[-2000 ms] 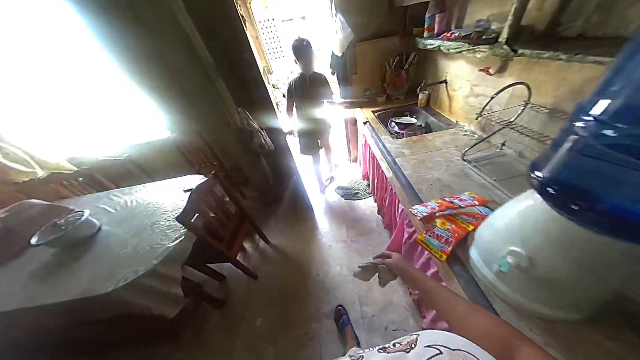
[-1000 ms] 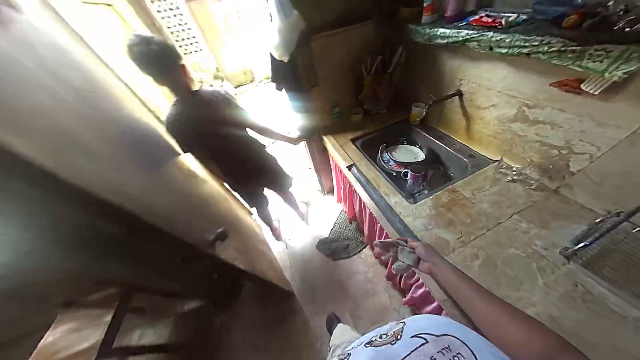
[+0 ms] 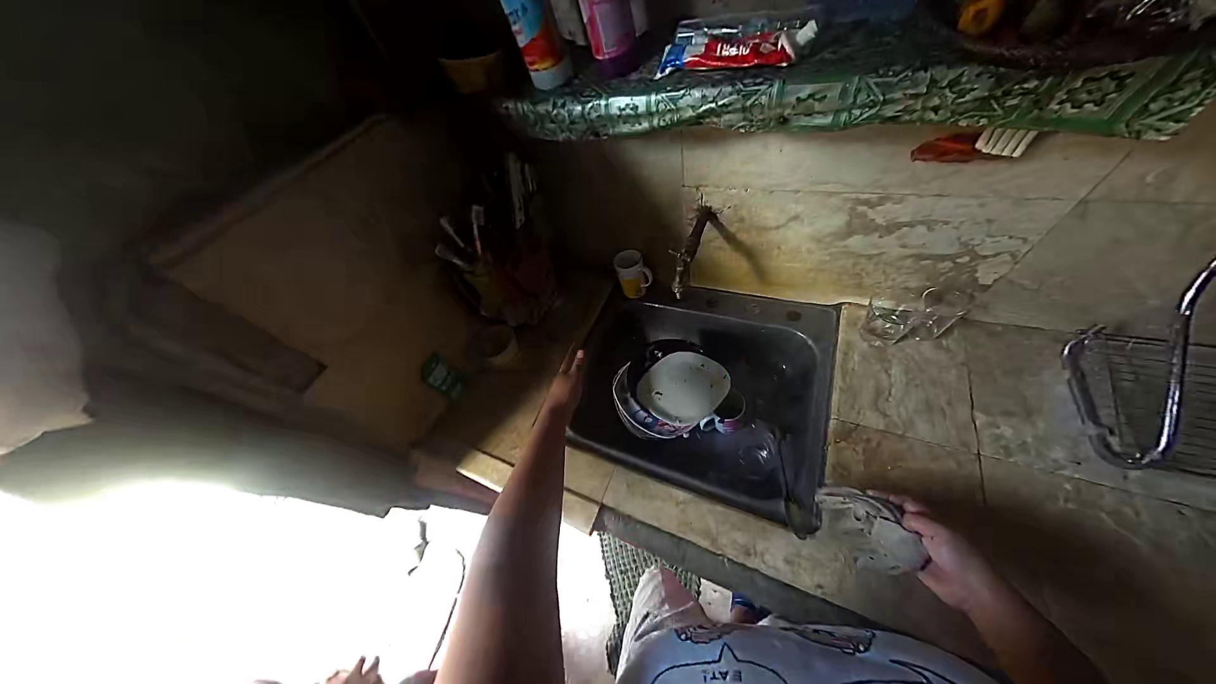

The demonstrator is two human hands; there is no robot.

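Note:
My left hand [image 3: 566, 380] is raised over the left rim of the metal sink [image 3: 798, 418], seen edge-on with nothing visible in it. My right hand [image 3: 940, 551] holds a crumpled grey cloth [image 3: 869, 527] over the counter at the sink's front right corner. In the sink lie a white dish [image 3: 684, 388] with specks on it, a patterned bowl beneath it, a mug [image 3: 730, 410] on its side and a clear glass [image 3: 757, 454]. A faucet [image 3: 698, 242] comes out of the wall behind, with a yellow and white mug [image 3: 632, 274] to its left.
A wire dish rack [image 3: 1140, 399] stands at the right, and clear plastic [image 3: 912, 315] lies behind the counter's middle. Utensils in a holder [image 3: 508, 275] fill the dark left corner. A covered shelf [image 3: 807, 104] with bottles runs above. Someone's fingers [image 3: 356, 673] show at the bottom left.
The view has moved up to the sink. My left arm has come into view, and my right hand with the cloth is now over the counter. The person by the doorway is mostly out of view.

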